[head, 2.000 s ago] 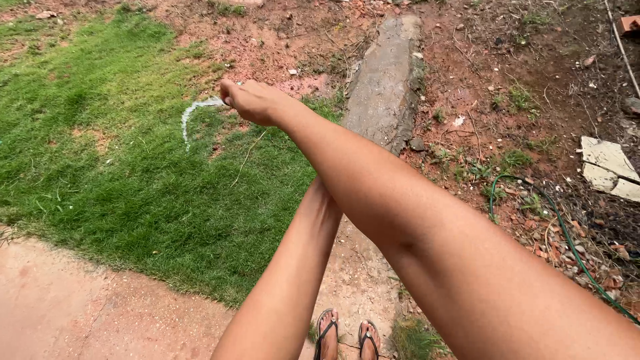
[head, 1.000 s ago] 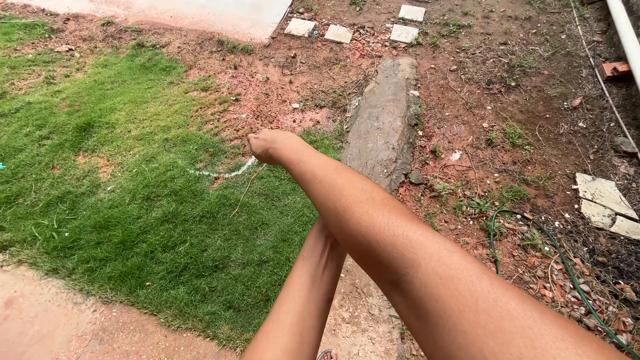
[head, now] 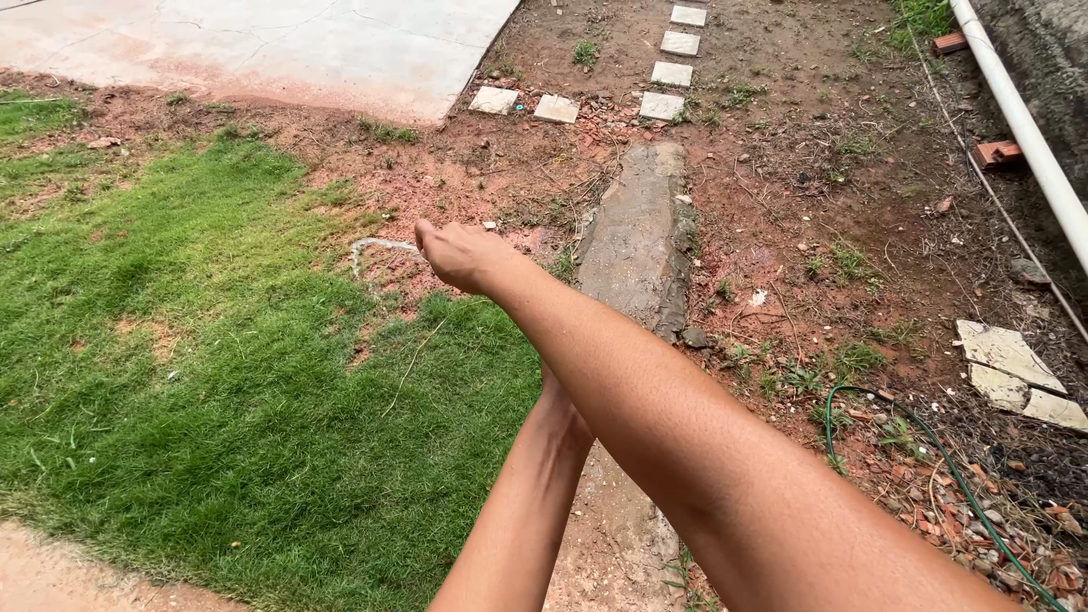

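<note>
My right hand [head: 457, 255] is closed at the end of my outstretched right arm, above the edge of the grass [head: 255, 408]. A thin stream of water [head: 378, 244] leaves the thumb side of the fist and curves down to the left. What the fist grips is hidden; it appears to be a hose end. My left arm passes beneath the right forearm, and only the base of my left hand [head: 554, 389] shows, so its fingers are hidden. A green garden hose [head: 943, 450] lies curved over soil and rubble at the lower right.
A rough concrete strip [head: 637, 234] runs ahead beneath my arms. Square stepping slabs [head: 671, 74] lie beyond it, beside a pale concrete pad [head: 280, 51]. Broken slab pieces [head: 1011, 365] lie on the right. Near the wall, a white pipe [head: 1020, 110] rests by bricks [head: 996, 154].
The view has tilted up, bringing the pad, the slabs and the pipe into sight, while my feet have left it. My arms stay crossed, and water still runs from my right fist.
</note>
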